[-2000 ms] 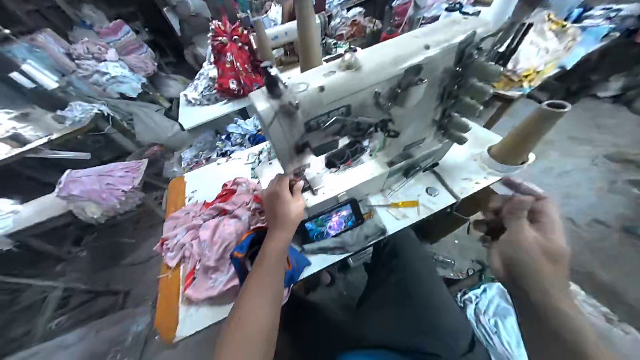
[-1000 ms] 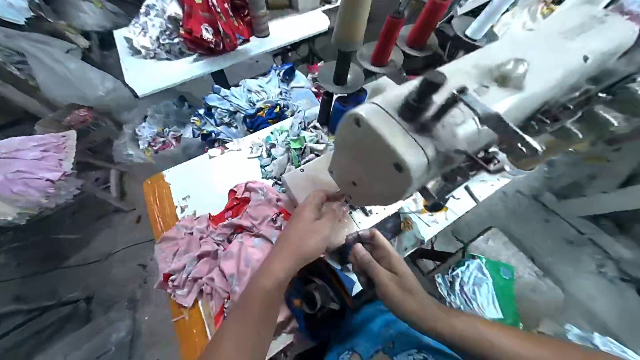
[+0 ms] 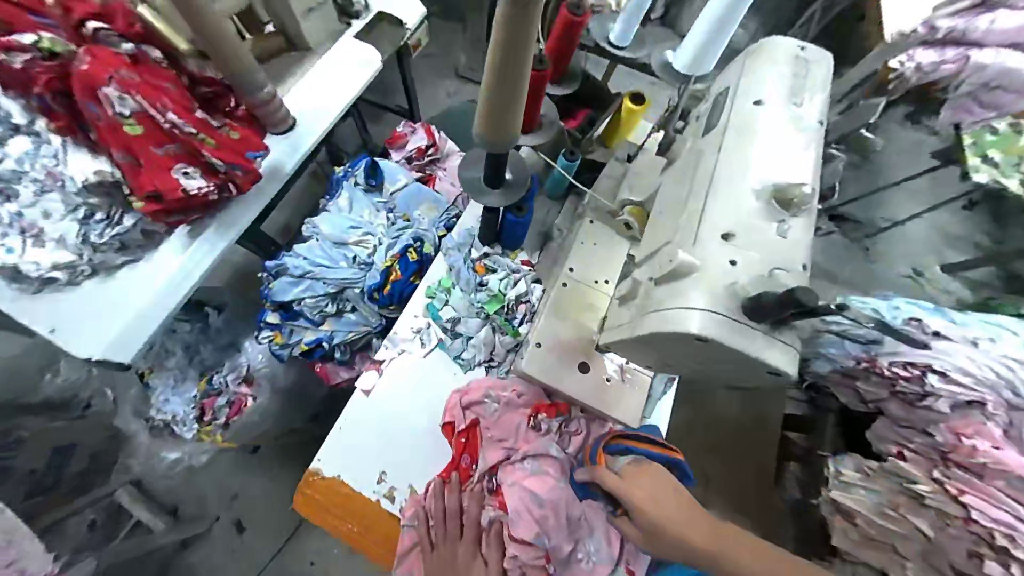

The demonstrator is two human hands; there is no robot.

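My left hand (image 3: 458, 528) lies flat, fingers spread, on a crumpled pink printed cloth (image 3: 532, 480) with red trim, which covers the near end of the white sewing table (image 3: 376, 432). To its right, my right hand (image 3: 652, 504) has its thumb and fingers closed on the edge of a blue cloth with orange stripes (image 3: 640, 448), at the pink cloth's right side. Beyond the cloths stands a cream industrial sewing machine (image 3: 720, 216), its rounded end towards me. Small fabric scraps (image 3: 488, 304) lie against the left of its metal bed (image 3: 572, 320).
Light blue garments (image 3: 352, 248) are heaped left of the scraps. Thread cones, among them a brown one (image 3: 508, 80), rise behind. A second white table (image 3: 192, 240) at the left bears red printed cloth (image 3: 160, 120). Stacked cloth pieces (image 3: 936, 432) stand at the right.
Both hands have come away from the machine onto the cloths. My left hand now rests on the pink cloth and my right hand has taken the blue one. The view has swung considerably.
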